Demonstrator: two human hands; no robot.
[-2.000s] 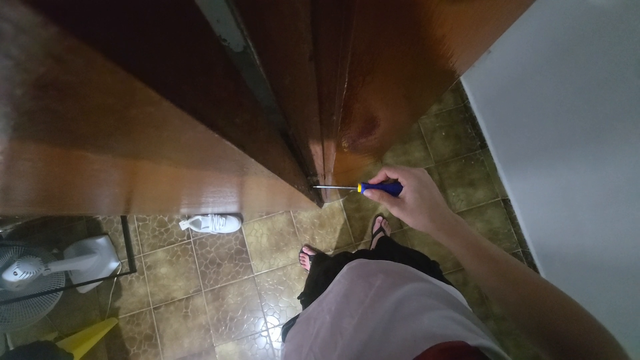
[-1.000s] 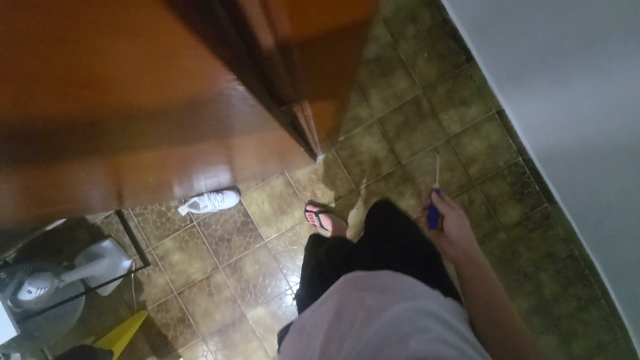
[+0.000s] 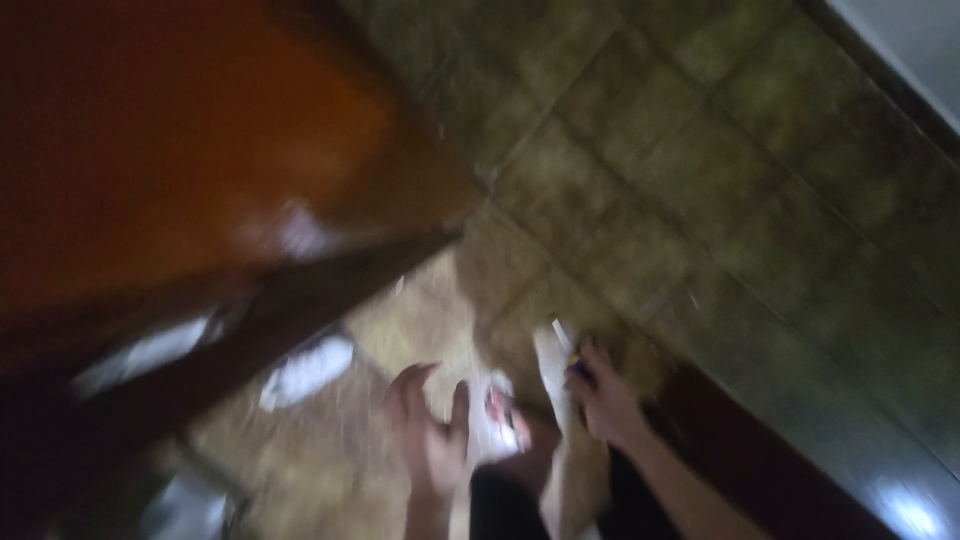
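Blurred by motion, my right hand (image 3: 604, 397) is closed around the blue handle of a screwdriver (image 3: 577, 367), whose shaft points up and to the left above the tiled floor. My left hand (image 3: 429, 427) has its fingers spread and holds nothing; it hangs over the floor to the left of my foot (image 3: 506, 412). At the upper left stands a brown wooden door or panel (image 3: 225, 135), with its lower corner just above the space between my hands.
A white shoe (image 3: 307, 371) lies on the floor by the wooden panel's lower edge. At the bottom left is a pale object (image 3: 184, 510), too blurred to name. A white wall (image 3: 911, 52) borders the floor at the upper right.
My left hand has come into view with fingers spread. Two seconds ago the screwdriver tip was at the wooden edge; my right hand has since moved off it. The view has shifted strongly.
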